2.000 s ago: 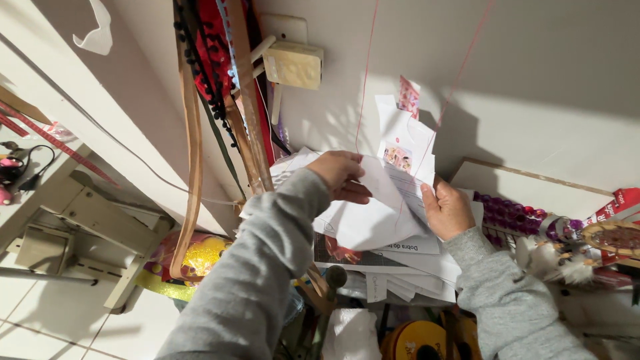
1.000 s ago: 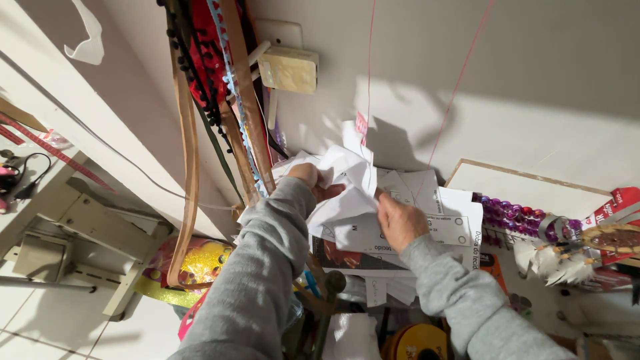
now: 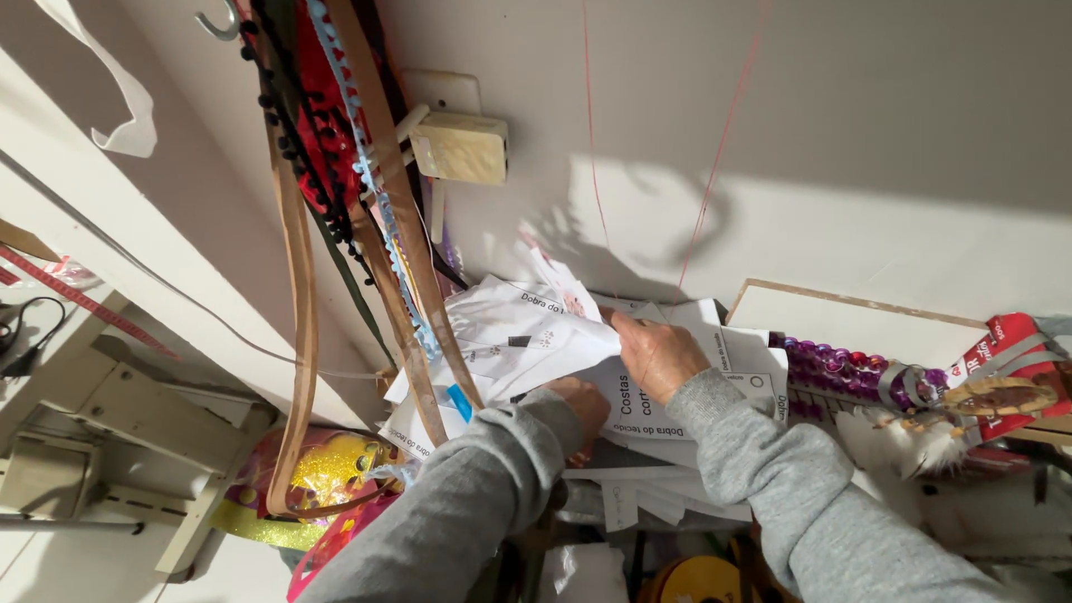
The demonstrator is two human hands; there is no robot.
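Printed paper sewing patterns [image 3: 662, 419] lie in a loose pile against the wall. My right hand [image 3: 657, 352] is closed on the edge of white paper sheets [image 3: 561, 347], one of them bearing a small pink picture. My left hand [image 3: 584, 414] is low at the front of the pile, beneath the raised sheets; its fingers are mostly hidden, so what it holds cannot be told. A small blue piece [image 3: 460, 403] shows among the papers, left of my left hand.
Ribbons and pompom trims [image 3: 335, 167] hang at the left, beside a cream wall box [image 3: 461, 146]. Purple sequin trim [image 3: 863, 368], white feathers [image 3: 904, 440] and a red package [image 3: 1005, 368] are at the right. Below are a yellow spool [image 3: 699, 582] and a metal frame [image 3: 159, 410].
My left hand has moved down to the front of the pile from the sheets it was handling. The white sheets now spread toward the left, and more printed patterns show.
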